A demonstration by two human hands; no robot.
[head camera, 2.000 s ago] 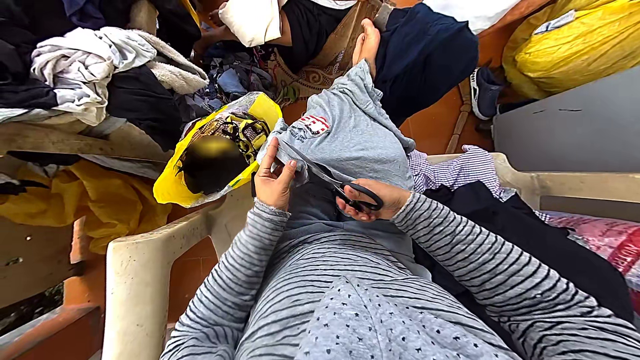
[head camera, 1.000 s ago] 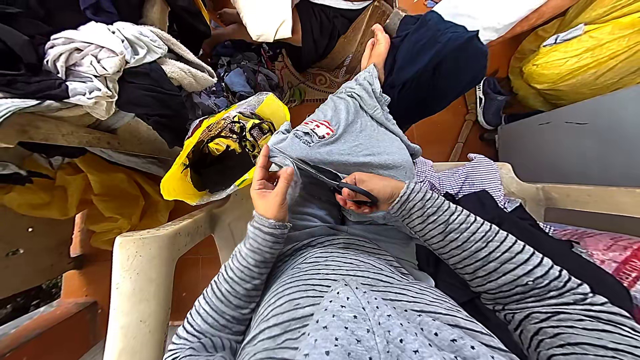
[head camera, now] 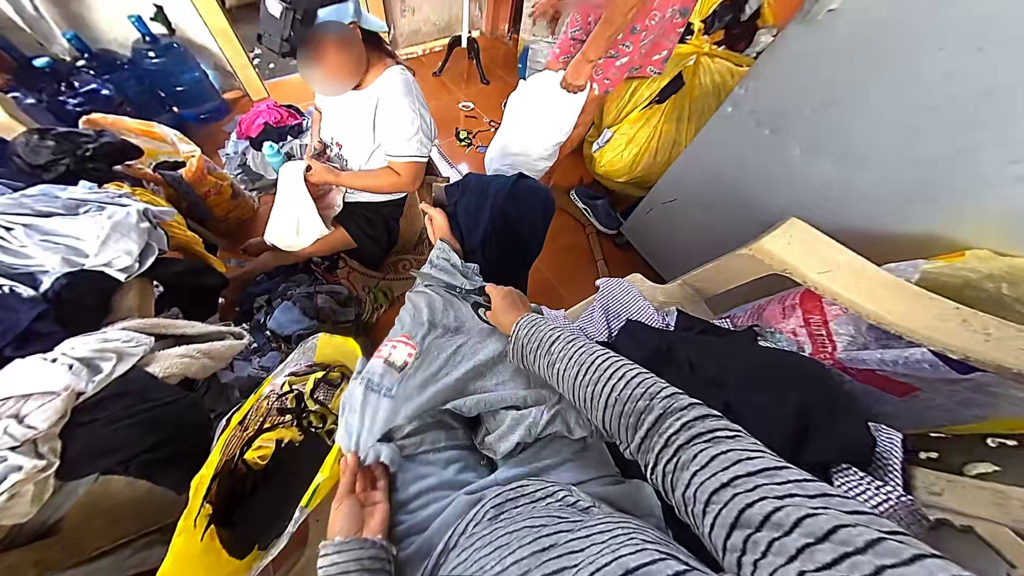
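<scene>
A light grey printed T-shirt (head camera: pixel 472 368) lies spread over my lap. My left hand (head camera: pixel 360 498) pinches its lower left edge, palm up, beside the yellow sack. At the far part of the shirt, my right hand (head camera: pixel 506 308) holds dark-handled scissors (head camera: pixel 480 306); their blades are mostly hidden against the grey cloth. A yellow sack (head camera: pixel 192 524) holding dark scraps stands open at my left. Dark cloth (head camera: pixel 744 392) and checked fabric (head camera: pixel 616 308) lie to my right.
A seated person in a white shirt (head camera: pixel 372 120) holds white cloth (head camera: pixel 296 212). Another person's hand grips a white bundle (head camera: pixel 536 120). Clothes (head camera: pixel 80 232) are piled at left; a plastic chair armrest (head camera: pixel 880 296) and a grey panel (head camera: pixel 800 144) are at right.
My right hand with the scissors has moved farther out along the shirt. My left hand has moved to the shirt's lower left edge. The view has tilted up, showing more of the room.
</scene>
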